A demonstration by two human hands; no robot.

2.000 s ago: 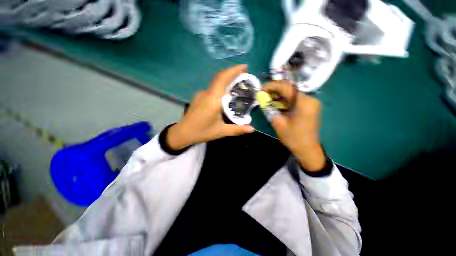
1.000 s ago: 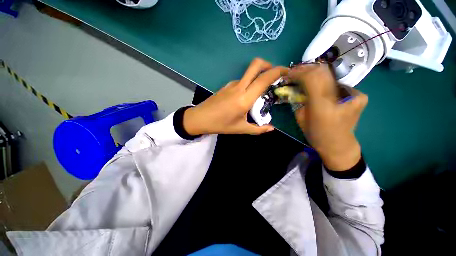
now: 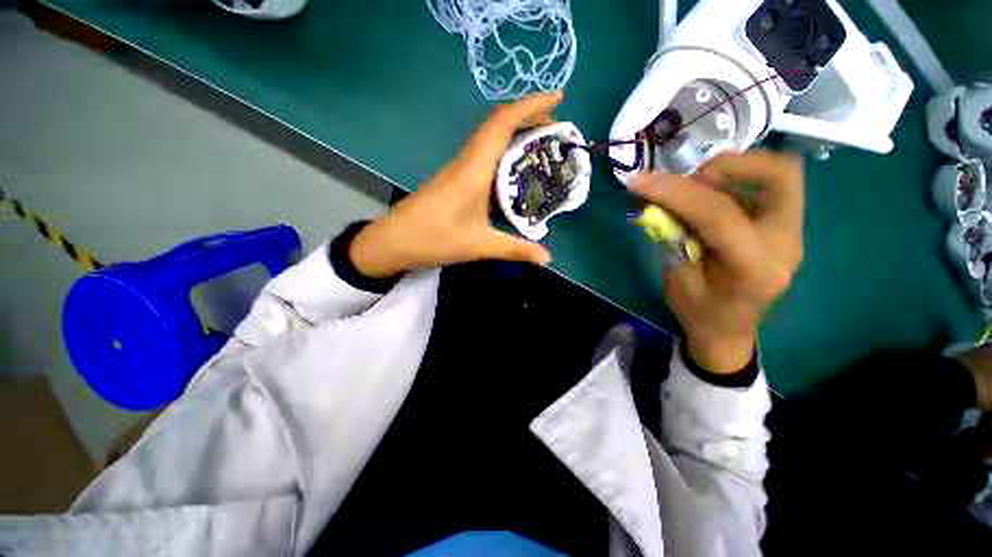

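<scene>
My left hand [image 3: 462, 207] holds a white rear cover [image 3: 507, 194] between thumb and fingers, its open side up. A dark circuit board [image 3: 541, 180] sits inside it. Dark and red wires [image 3: 615, 145] run from the board to the open round end of the white camera body [image 3: 640, 96]. My right hand [image 3: 723, 234] is beside the opening, slightly blurred, with a yellow finger wrap [image 3: 664, 226] on a finger. Its fingertips are near the wires; whether they pinch one cannot be told. A thin red wire crosses to the black front panel [image 3: 797, 41].
A tangled heap of pale sealing rings [image 3: 520, 54] lies on the green bench [image 3: 359, 98]. White housings [image 3: 968, 180] stand at the right edge. A blue stool [image 3: 136, 326] is on the floor at left. Part of another person's arm [image 3: 925, 408] shows at lower right.
My right hand has moved right, away from the cover, exposing the board. The cover now faces up more openly in my left hand. The view has shifted slightly.
</scene>
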